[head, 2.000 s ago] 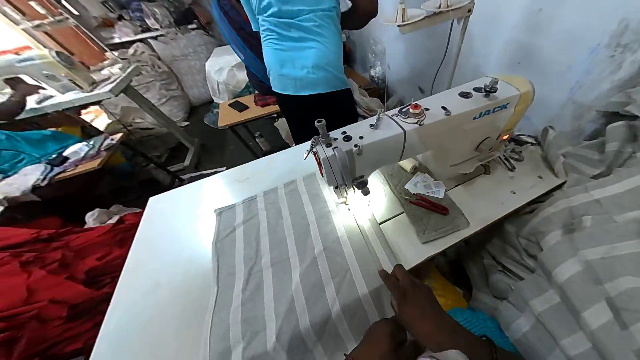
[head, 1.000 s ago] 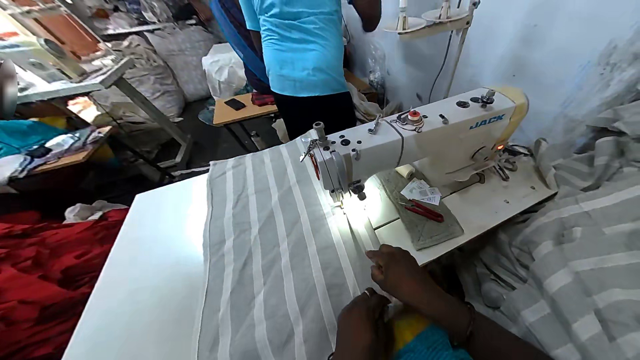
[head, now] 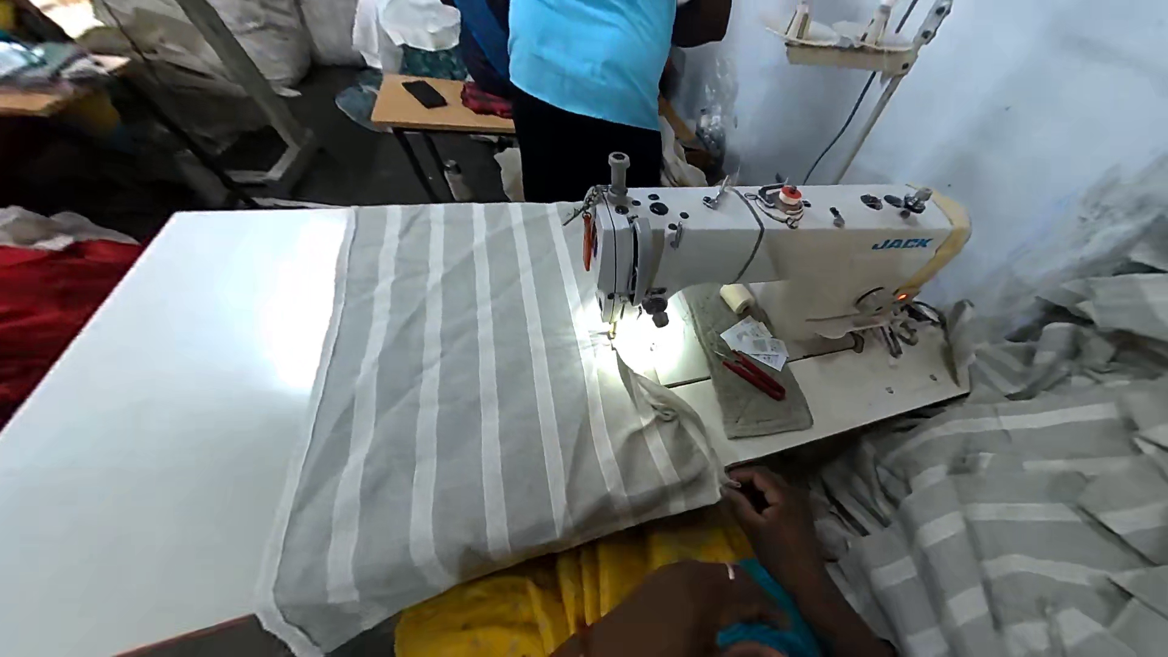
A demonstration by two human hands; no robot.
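Note:
A grey cloth with white stripes [head: 456, 392] lies over the white sewing table [head: 182, 365], its right edge beneath the needle of a white Jack sewing machine [head: 803, 246]. The lamp lights the needle area. My right hand [head: 766, 506] pinches the cloth's near right corner at the table's front edge. My left hand [head: 680, 602] is low in the view, in front of the table, near the yellow and teal clothing; its fingers are hidden. Red-handled thread snips [head: 756, 376] and small printed papers [head: 756, 341] rest on a grey cloth pad [head: 776, 415] beside the needle.
More striped cloth [head: 1031, 493] is heaped at the right. Red fabric [head: 64, 301] lies at the left. Behind the machine stands a person in a blue top [head: 591, 59], by a small wooden table [head: 392, 102] with a phone [head: 424, 93]. A thread stand [head: 849, 55] rises at the back right.
My hands have moved nearer to me, away from the needle. The cloth's right edge, straight before, now bunches and twists near the needle. The view has shifted.

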